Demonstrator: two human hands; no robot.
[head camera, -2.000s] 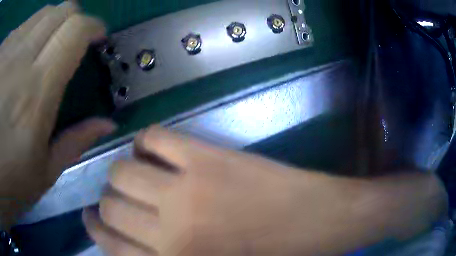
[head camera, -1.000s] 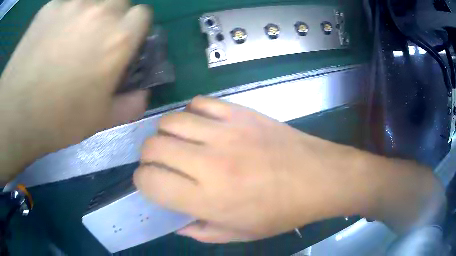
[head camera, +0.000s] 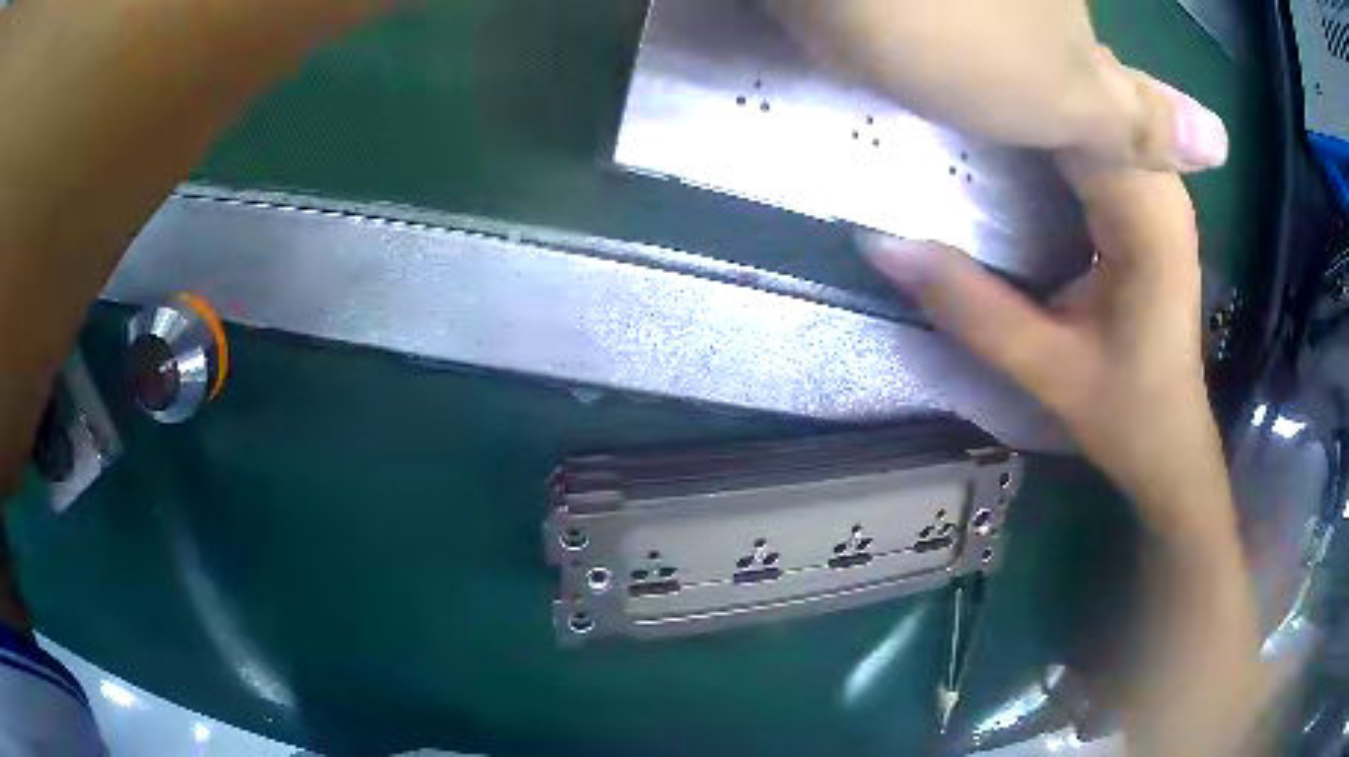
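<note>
A smooth silver cover plate (head camera: 806, 141) with small three-dot hole clusters lies tilted at the upper middle, over the green mat. My right hand (head camera: 1117, 333) grips its right end, thumb at the lower edge. My left hand (head camera: 962, 67), blurred and cut off by the top edge, is over the plate's upper right part and appears to hold it too. What lies under the plate is hidden. A stack of grey carrier fixtures (head camera: 799, 555) sits below the silver strip; the top one shows four black-hole clusters and no round components.
A silver strip (head camera: 488, 311) crosses the mat. A silver round button with an orange ring (head camera: 181, 358) stands at the left. A small metal piece (head camera: 86, 444) is partly behind my left forearm. Tweezers (head camera: 959, 651) lie below the stack's right end. Black cabling runs along the right.
The view has shifted, and the carrier with four components no longer shows. The cover plate, earlier low under my right hand, is now above the strip. My left hand has moved across to it.
</note>
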